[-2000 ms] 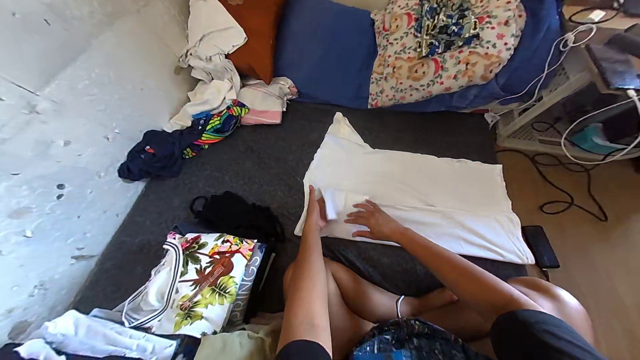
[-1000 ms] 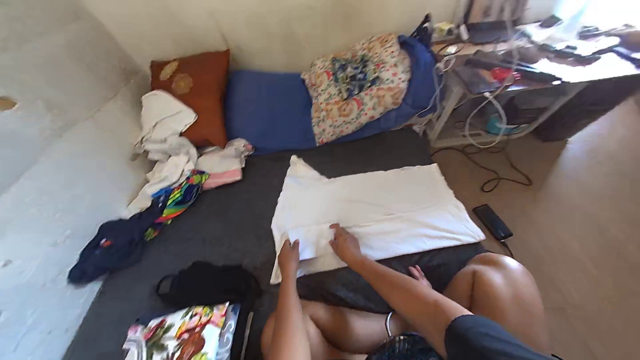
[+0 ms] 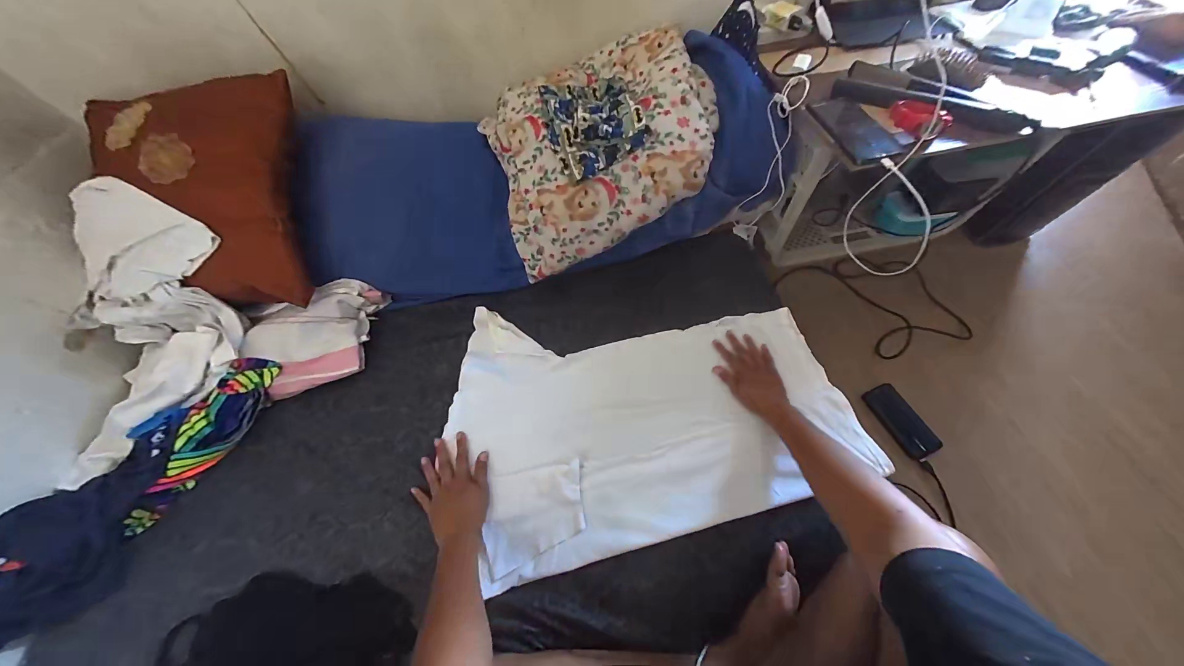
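Note:
A white cloth garment [image 3: 638,416], partly folded, lies spread on the dark grey mattress [image 3: 351,462]. One side is turned inward, and a short sleeve-like flap [image 3: 536,509] rests on its near left part. My left hand [image 3: 455,490] lies flat at the garment's left edge, fingers apart, gripping nothing. Palm down near the far right end, my right hand [image 3: 751,375] presses on the cloth with its fingers spread. My bare foot shows just beyond the garment's near edge.
Crumpled white clothes [image 3: 157,305] and a multicoloured garment [image 3: 213,425] lie left, by a rust-brown pillow [image 3: 203,185]. Behind are a blue cushion [image 3: 407,203] and a patterned pillow [image 3: 601,185]. A black phone-like device [image 3: 902,422] with a cable lies right, below a cluttered desk [image 3: 1091,102]. Black cloth [image 3: 296,620] lies near left.
My right hand has moved from the near middle of the garment to its far right part. My left hand has shifted to the left edge, its fingers now spread.

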